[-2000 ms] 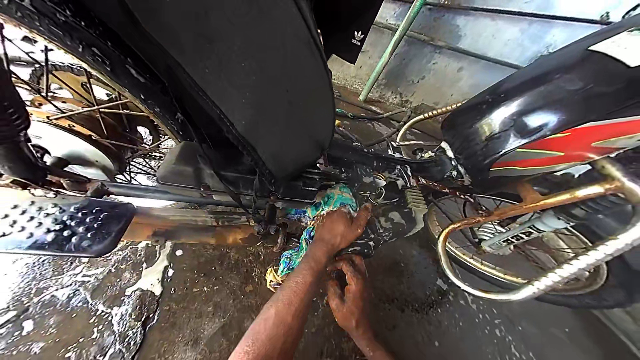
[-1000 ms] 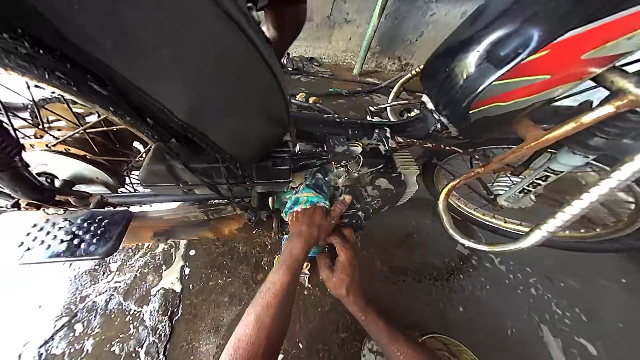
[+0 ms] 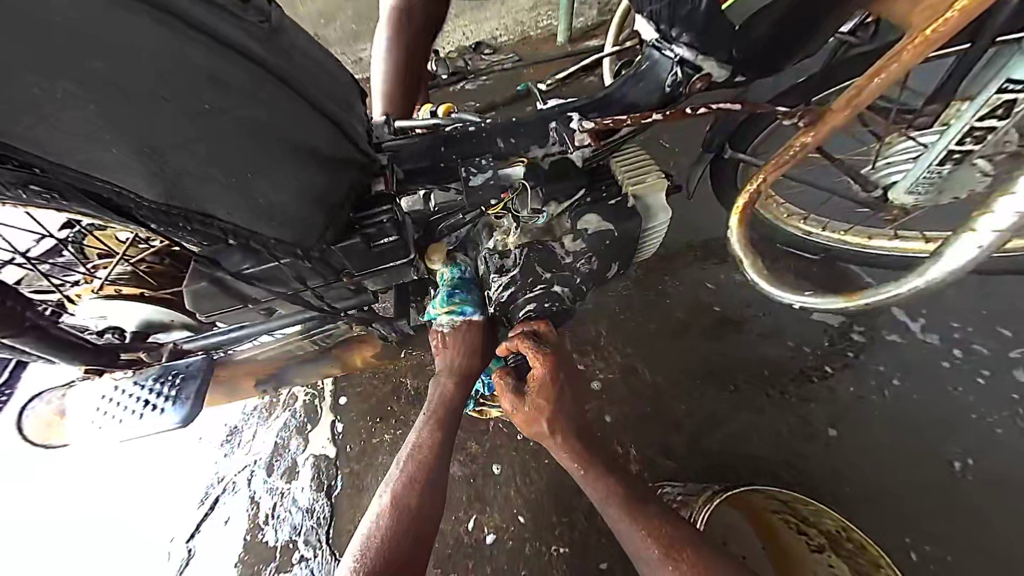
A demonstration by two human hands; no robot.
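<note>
Soap suds streak the black engine [image 3: 552,264] of a motorcycle at the centre. My left hand [image 3: 462,348] is pushed in on the engine's left side with a wet blue-green cloth [image 3: 456,292] over its fingers. Part of the cloth also hangs below, between my hands. My right hand [image 3: 540,380] is bent at the engine's lower edge, thumb and fingers curled around a small dark part that I cannot make out. Loose coloured wires [image 3: 516,204] lie on top of the engine, beside a finned light-grey cylinder [image 3: 644,196].
Another person's arm [image 3: 400,60] reaches down behind the frame. A rusty chrome crash bar [image 3: 752,216] curves in front of the front wheel [image 3: 848,236] at right. At left are the black seat [image 3: 176,104] and a footrest plate [image 3: 152,400]. A bucket [image 3: 788,512] stands on the wet floor at the bottom right.
My left hand has moved with the cloth from the engine's top to its left side. The other person's arm, absent two seconds ago, has come down behind the frame. More of the bucket shows.
</note>
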